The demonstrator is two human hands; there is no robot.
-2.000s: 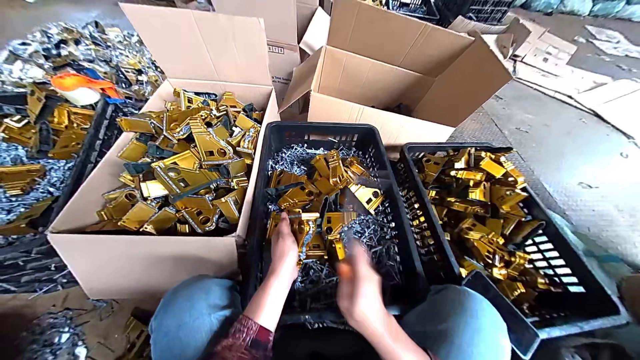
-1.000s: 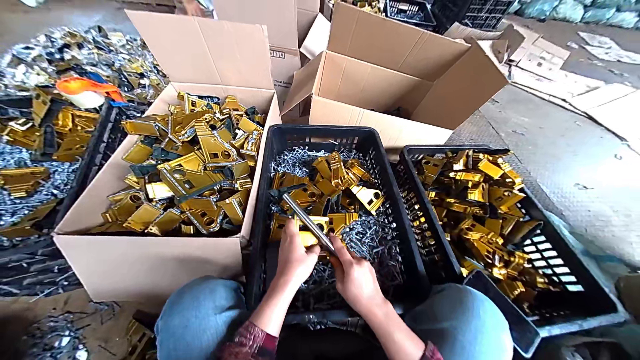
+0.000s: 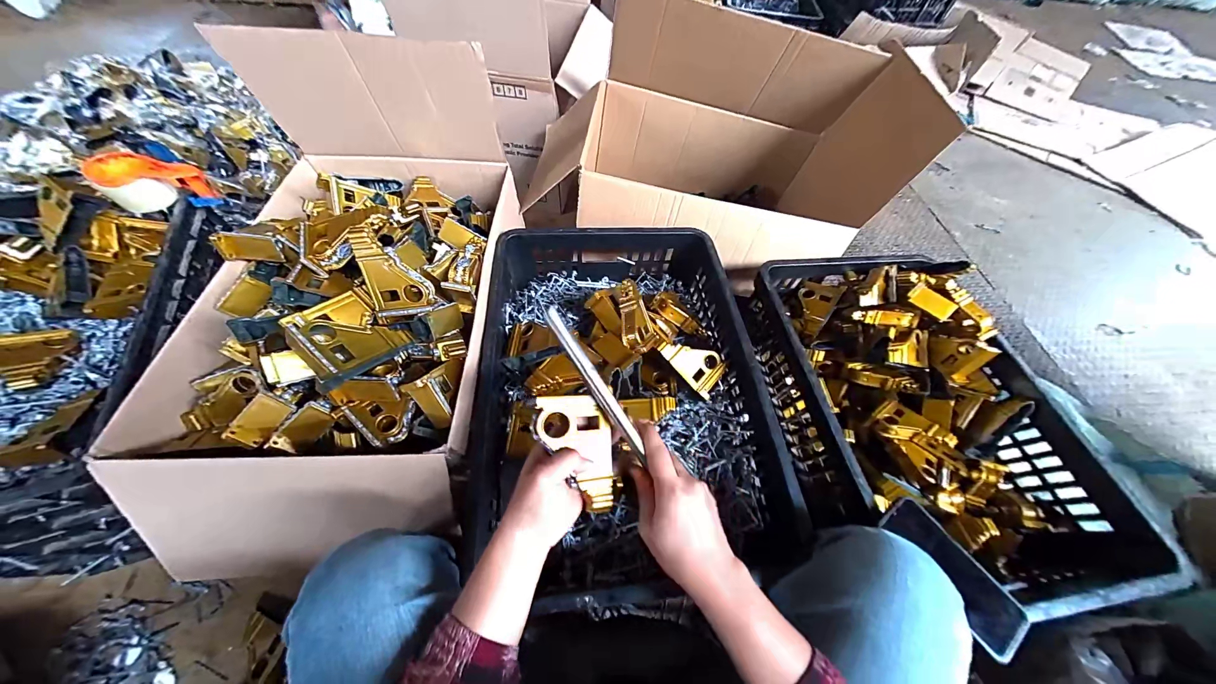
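Observation:
My left hand [image 3: 549,494] grips a shiny gold-coloured part [image 3: 578,432] with a round hole at its upper end and ridges at its lower end. Just to the right, my right hand [image 3: 676,499] is closed on a slim silver metal rod [image 3: 594,380], which slants up and to the left over the part. Both hands are above a black plastic crate [image 3: 600,237] between the knees. Loose gold parts [image 3: 635,318] lie in this crate among many small metal pins or scraps [image 3: 722,446]. The lower end of the rod is hidden in my right hand.
On the left stands an open cardboard box [image 3: 275,508] heaped with gold parts. Another open cardboard box [image 3: 712,214] is behind the middle crate. A second black crate [image 3: 1102,579] with gold parts is at the right. Farther left lie an orange object [image 3: 142,169] and a scrap pile [image 3: 66,109].
The rod, held low over the crate one second ago, now points up and left from my right hand. A gold part now shows plainly in my left hand.

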